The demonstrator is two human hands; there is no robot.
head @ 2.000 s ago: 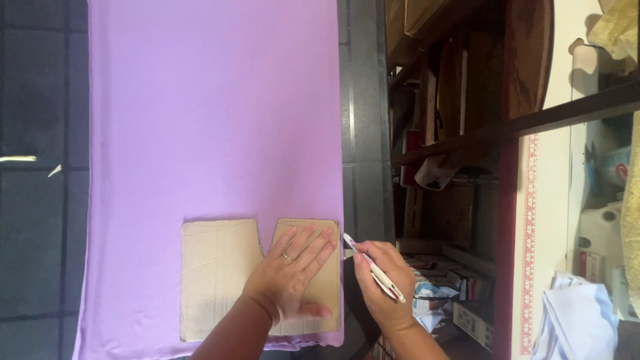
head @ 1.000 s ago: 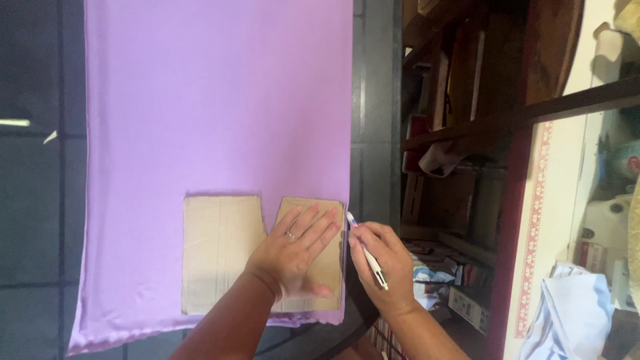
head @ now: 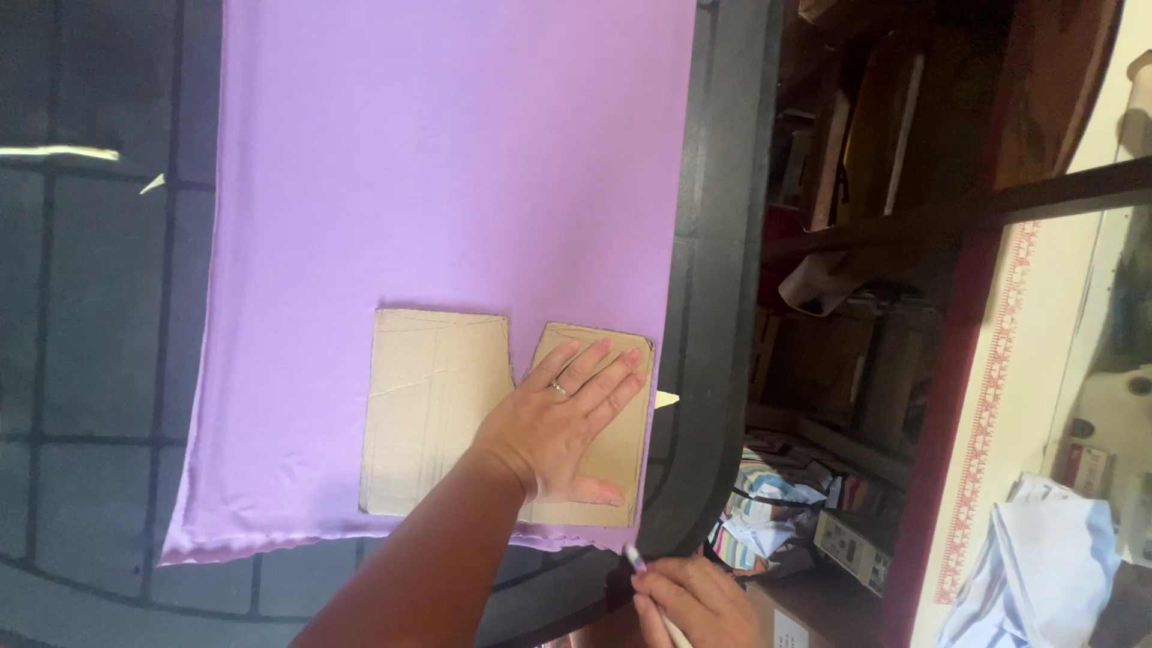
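A notched cardboard pattern piece (head: 436, 405) lies on purple fabric (head: 432, 180), close to the fabric's lower right corner. Spread flat, my left hand (head: 576, 414) with a ring presses on the pattern's right part, fingers apart. My right hand (head: 693, 598) grips a white pen (head: 670, 627) at the bottom, just below the fabric's lower right corner. The pen's tip end points up toward that corner; whether it touches the fabric I cannot tell. Thin dark lines show on the cardboard near its top edges.
The fabric covers part of a dark table (head: 99, 306) with a rounded edge. Pale scraps (head: 667, 399) lie on the table at both sides. To the right are wooden shelves with boxes, a bundle of cloth (head: 774, 513), a red-marked measuring strip (head: 990, 405) and white cloth (head: 1035, 567).
My right hand and the pen have moved from the pattern's upper right corner down past its lower right corner. My left hand stays on the cardboard.
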